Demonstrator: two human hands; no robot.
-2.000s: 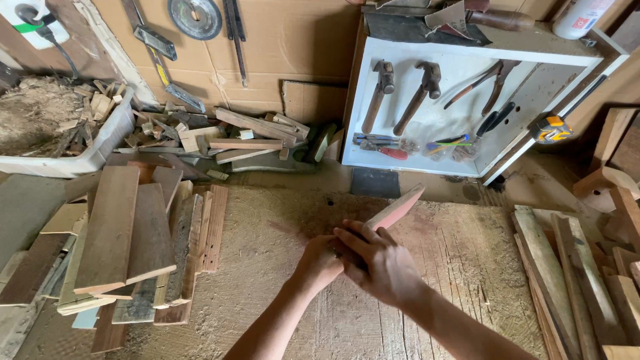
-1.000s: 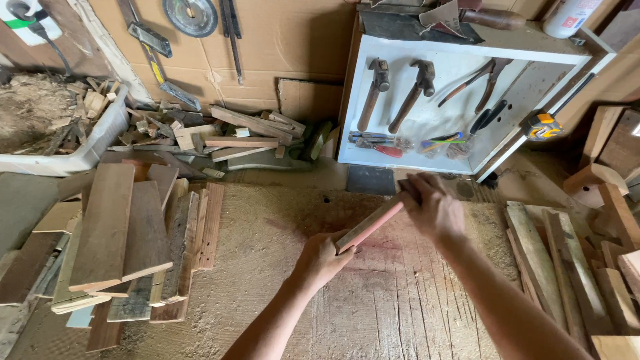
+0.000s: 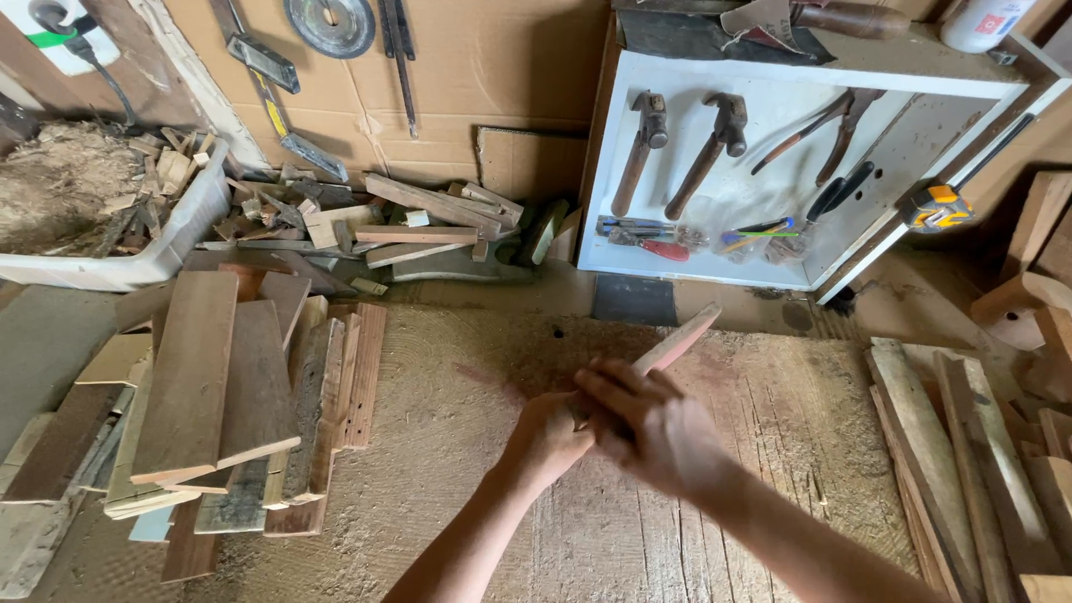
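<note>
A narrow strip of wood [image 3: 680,342] with a reddish face slants up and to the right above the wooden work surface [image 3: 469,494]. My left hand [image 3: 548,431] is closed around its near end, which the fingers mostly hide. Over the strip lies my right hand [image 3: 649,419], its fingers bent across the wood just beyond the left hand. Whether the right palm holds some small thing against the strip cannot be seen.
Stacked wood offcuts [image 3: 188,377] lie at the left, more boards [image 3: 988,452] at the right. Behind stand a plastic tub of scraps [image 3: 159,266] and a white box with hammers [image 3: 645,151], pincers [image 3: 850,134] and a tape measure [image 3: 940,207].
My right hand has come back down along the strip from its far end, where it was a second ago, to beside my left hand. The strip's far end shows again.
</note>
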